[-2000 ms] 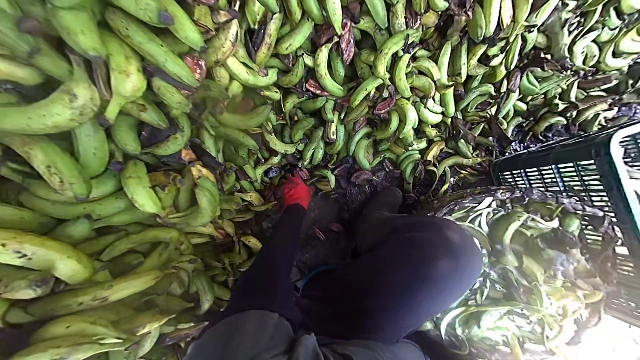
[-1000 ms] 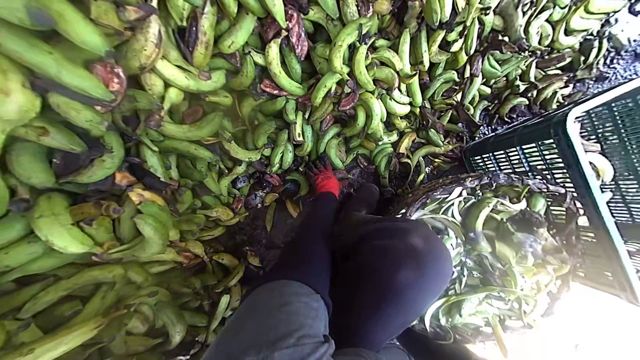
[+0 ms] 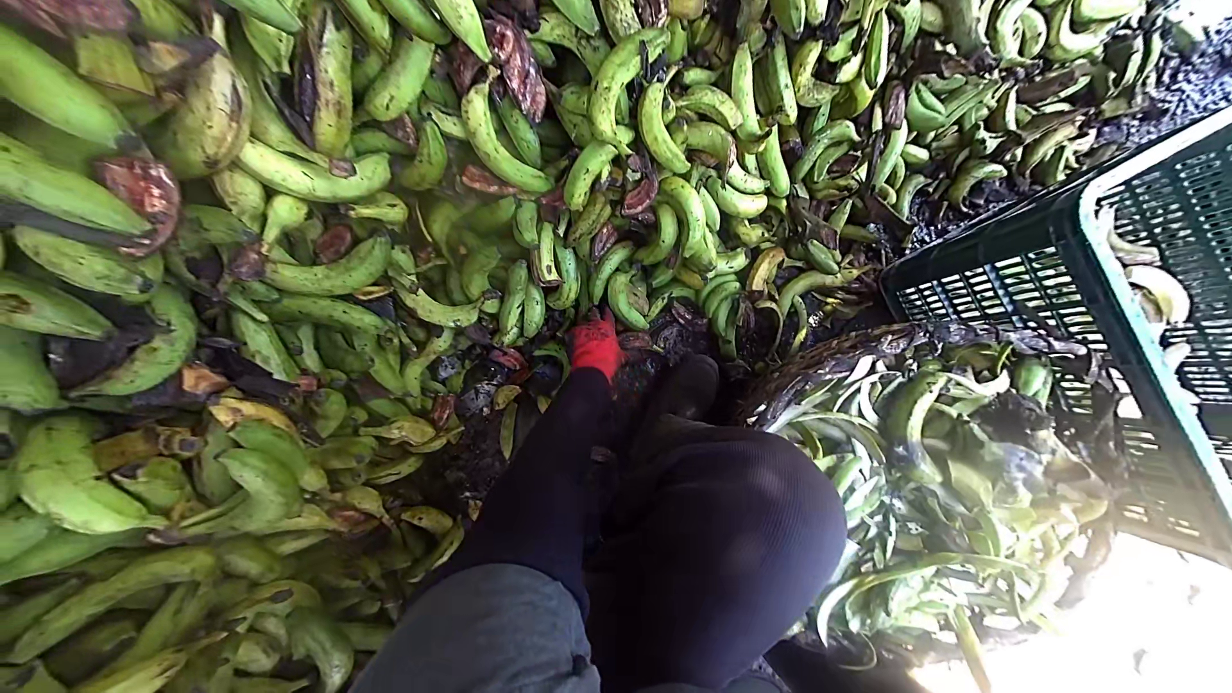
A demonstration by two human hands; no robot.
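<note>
My left hand, in a red glove with a dark sleeve behind it, reaches down to the lower edge of a large heap of green bananas or plantains. Its fingertips are at the fruit and partly hidden, so a hold on any piece cannot be made out. Small green fruits lie just above and to the left of the glove. My right hand is out of view. My bent knee, in dark cloth, and a dark boot are to the right of the arm.
A dark green plastic crate stands at the right with pale peels or fruit inside. Below it, a round container with a dark woven-looking rim holds green peels. More fruit is heaped at the left.
The view has shifted, bringing the crate and peel container further left. The gloved hand has moved up against the fruit at the heap's lower edge.
</note>
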